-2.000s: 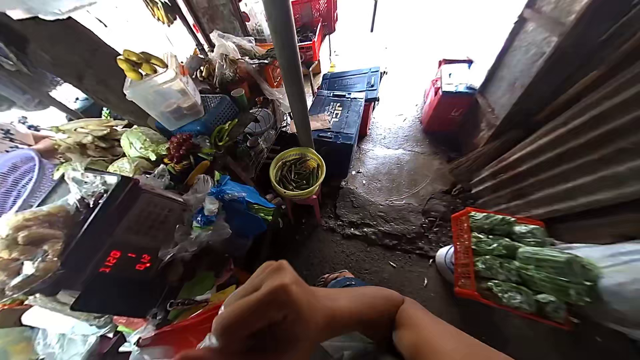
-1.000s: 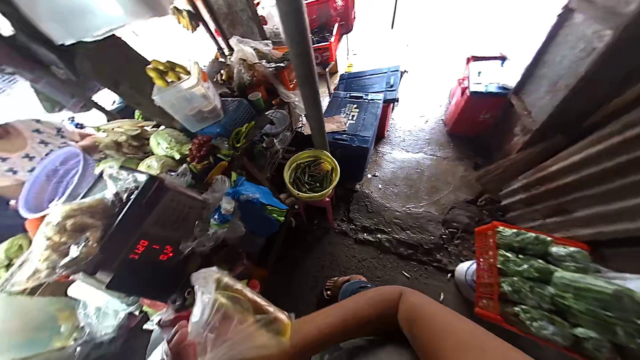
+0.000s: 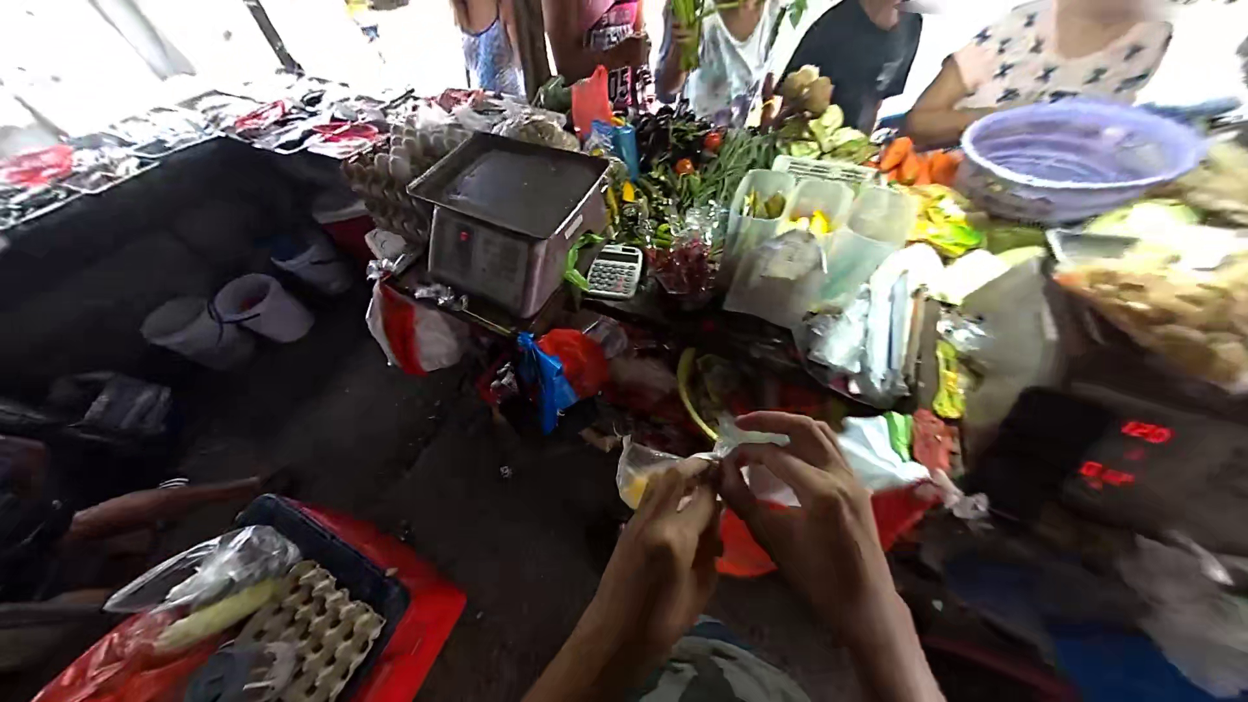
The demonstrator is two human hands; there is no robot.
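Note:
Low in the middle of the head view, my left hand (image 3: 663, 526) and my right hand (image 3: 804, 487) meet at the twisted neck of a clear plastic bag (image 3: 639, 468). Fingers of both hands pinch the plastic. Something yellow shows inside the bag, which hangs beside my left hand; the rest of its contents is hidden. A red plastic bag (image 3: 746, 546) lies below and behind my hands. Beyond them, the rim of a yellow-green basket (image 3: 690, 395) shows. A calculator (image 3: 614, 272) rests by a weighing scale (image 3: 512, 214) on the stall.
Vegetables, clear plastic containers (image 3: 780, 258) and a purple basin (image 3: 1077, 156) cover the stall. A second scale with a red display (image 3: 1121, 458) is at right. At lower left stands a red crate (image 3: 429, 604) with an egg tray (image 3: 312, 624); another person's arm (image 3: 166, 507) is near it. Several people stand behind the stall.
The view has swung strongly left toward the stall. One second ago a clear bag with yellowish contents was at one hand; now both hands are together at a bag's neck.

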